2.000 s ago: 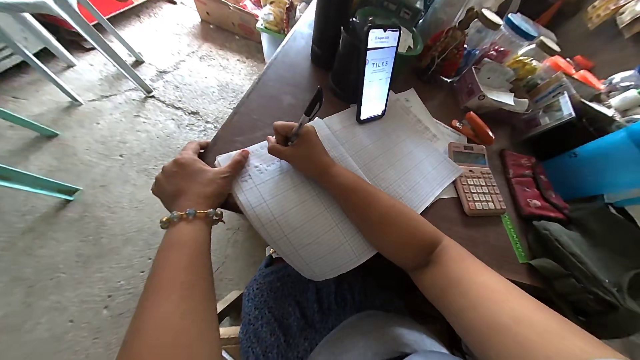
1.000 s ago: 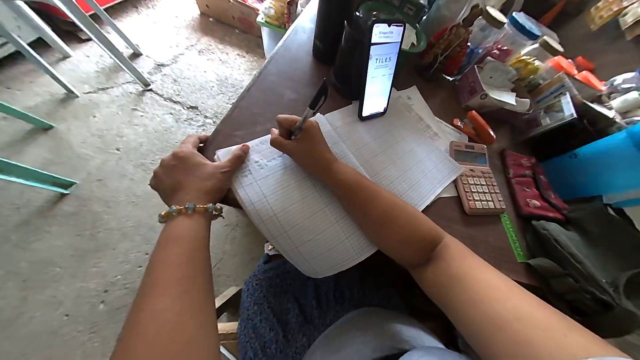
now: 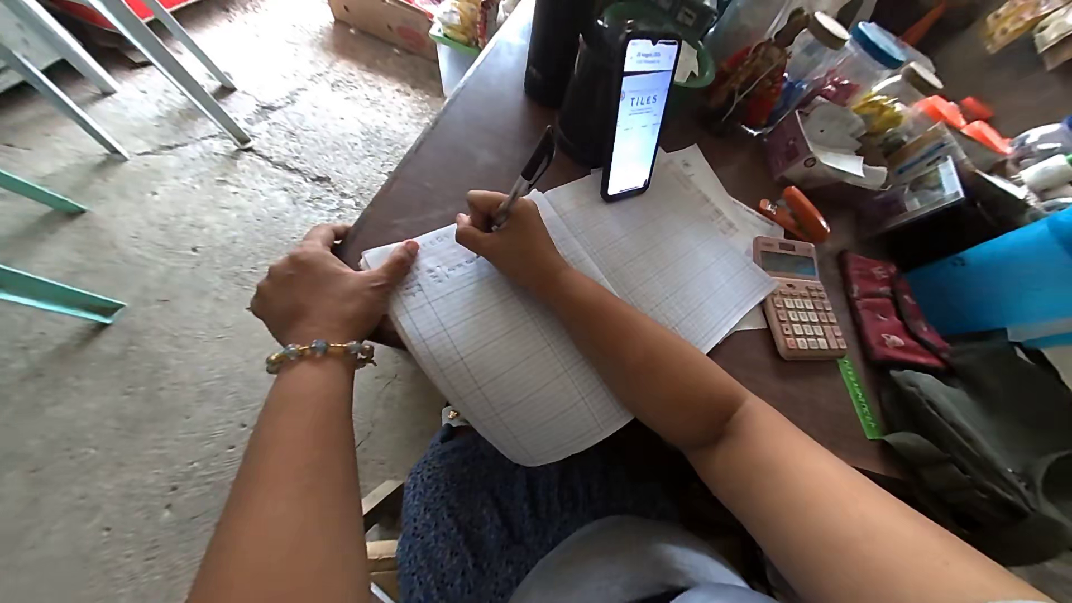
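Observation:
An open ledger book (image 3: 519, 360) with ruled pages lies across the table corner, its near edge hanging past the table. My right hand (image 3: 511, 239) grips a black pen (image 3: 533, 172), whose tip meets the upper part of the left page beside rows of handwriting. My left hand (image 3: 331, 285), with a beaded bracelet at the wrist, rests at the page's left corner, thumb on the paper and fingers over the table edge. A lit smartphone (image 3: 641, 117) stands upright at the top of the right page, leaning against a dark container (image 3: 582, 117).
Right of the book lie a pink calculator (image 3: 802, 301), an orange stapler (image 3: 796, 214), a red patterned pouch (image 3: 889, 314), a green ruler (image 3: 860, 398) and a dark bag (image 3: 980, 427). Jars (image 3: 879, 50) and small boxes crowd the back right. Chair legs (image 3: 176, 75) stand on the concrete floor at left.

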